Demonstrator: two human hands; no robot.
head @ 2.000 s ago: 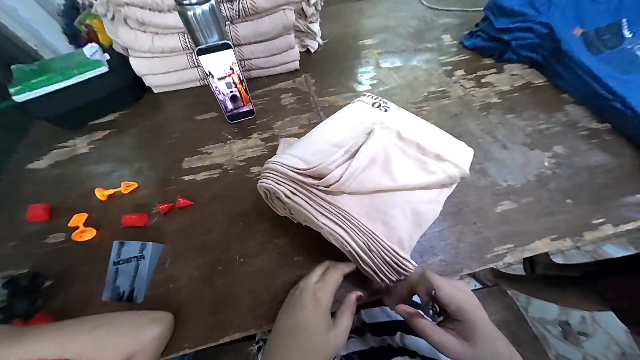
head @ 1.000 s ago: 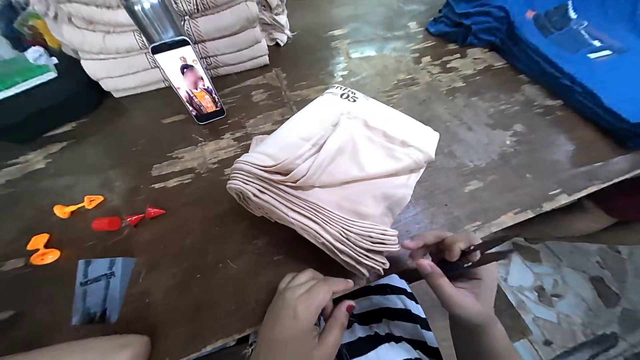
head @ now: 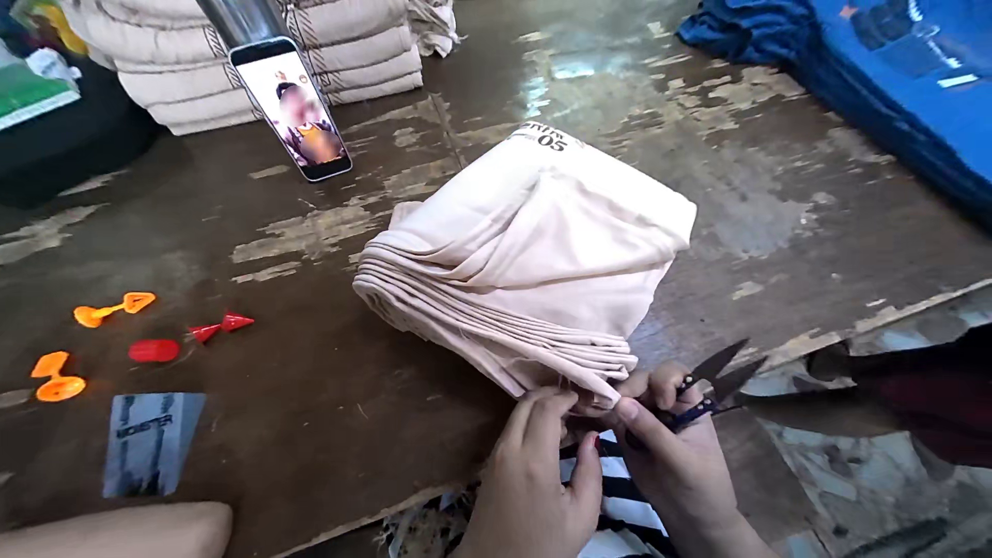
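Note:
A folded stack of pale pink fabric pieces (head: 527,248), with dark print on its top, lies on the worn wooden table (head: 310,434). At the stack's near corner, my left hand (head: 542,465) pinches the fabric's edge with its fingers. My right hand (head: 674,442) holds the same corner between thumb and fingers. Tucked in that hand are small dark thread snips (head: 709,387), their blades apart and pointing up to the right. What lies under the fingertips is partly hidden.
A phone (head: 293,108) leans on a metal cup (head: 242,19) before stacked beige cloth (head: 364,46). Orange (head: 60,377) and red plastic pieces (head: 153,351) and a printed grey sheet (head: 151,446) lie left. Blue garments (head: 914,93) are at the right back. Someone's bare limb (head: 116,531) rests lower left.
My right hand has come onto the fabric's near corner, where one second ago it was just right of it. The snips now point up to the right. My left hand has moved onto the edge.

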